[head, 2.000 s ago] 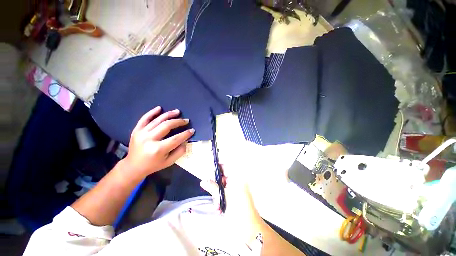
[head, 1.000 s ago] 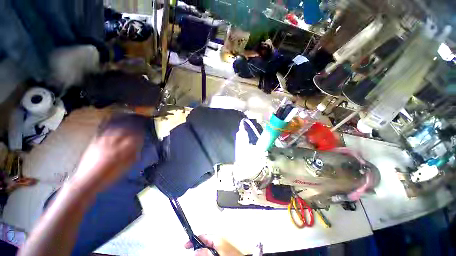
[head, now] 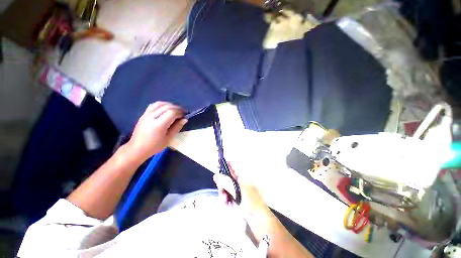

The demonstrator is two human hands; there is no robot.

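Observation:
Dark navy fabric panels (head: 151, 75) lie stacked and fanned across the table, with more dark panels (head: 349, 85) to the right. My left hand (head: 160, 126) pinches the near edge of the left panel and lifts it, so a pale folded edge shows. My right hand (head: 231, 186) holds black scissors (head: 219, 136) by the handles near my body. The blades point away from me, their tips beside the lifted edge. Whether the tips touch the fabric cannot be told.
The sewing machine (head: 379, 156) stands at right, with red and yellow scissors (head: 357, 216) beside it. The white table (head: 273, 166) ends near my body. Clear plastic (head: 371, 45) lies behind the panels. A blue rim (head: 139, 189) shows below the table.
Since one second ago, the view has swung back down to the panels. Compared with two seconds ago, my left hand has gone from lying flat on the panel to pinching and lifting its near edge.

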